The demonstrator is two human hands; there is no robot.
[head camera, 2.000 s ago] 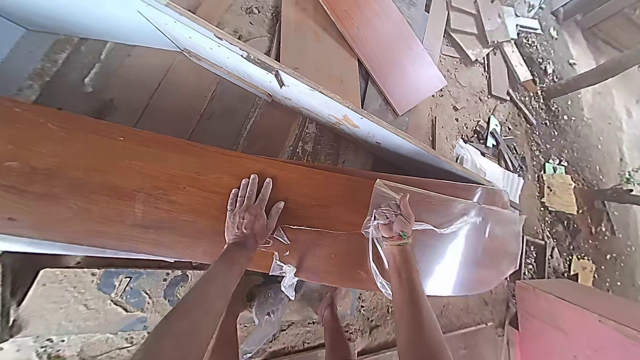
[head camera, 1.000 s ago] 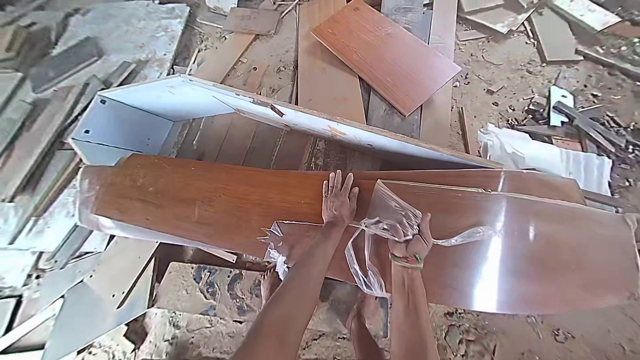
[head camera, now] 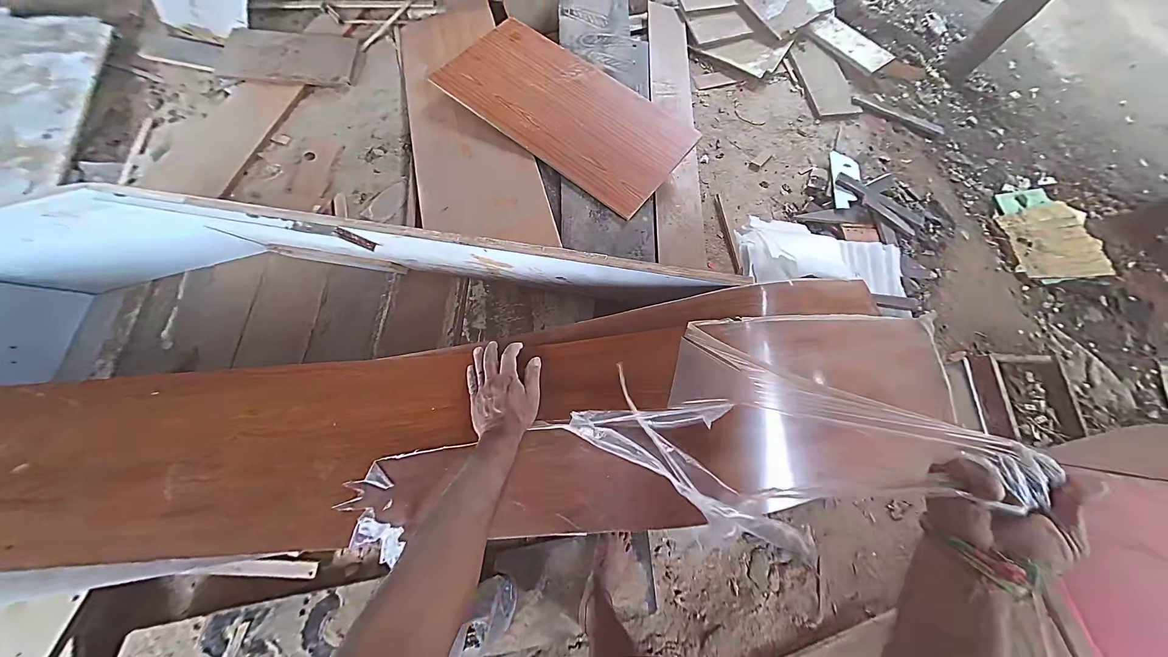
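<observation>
A long wood-grain laminate sheet (head camera: 228, 429) lies across the view, over the edge of a white-faced wooden frame. My left hand (head camera: 504, 388) rests flat on it near the middle, fingers apart and holding nothing. At the lower right, my right hand (head camera: 1008, 502) is closed on clear plastic film (head camera: 849, 401), which is stretched in folds from the sheet's right part. Torn strips of the film lie between the hands, and a ragged film edge shows below my left wrist. A green and red band is round my right wrist.
The white-faced frame (head camera: 493, 258) stands behind the sheet. Beyond are a loose wood-grain board (head camera: 570, 114), planks (head camera: 474, 137), a white foam-like sheet (head camera: 812, 255) and scraps. A pink surface (head camera: 1118, 566) is at the lower right; my foot (head camera: 607, 584) shows below the sheet.
My right hand has moved right and toward me, away from the left hand, pulling the film into long stretched folds. My left hand stays flat on the sheet. The view has shifted.
</observation>
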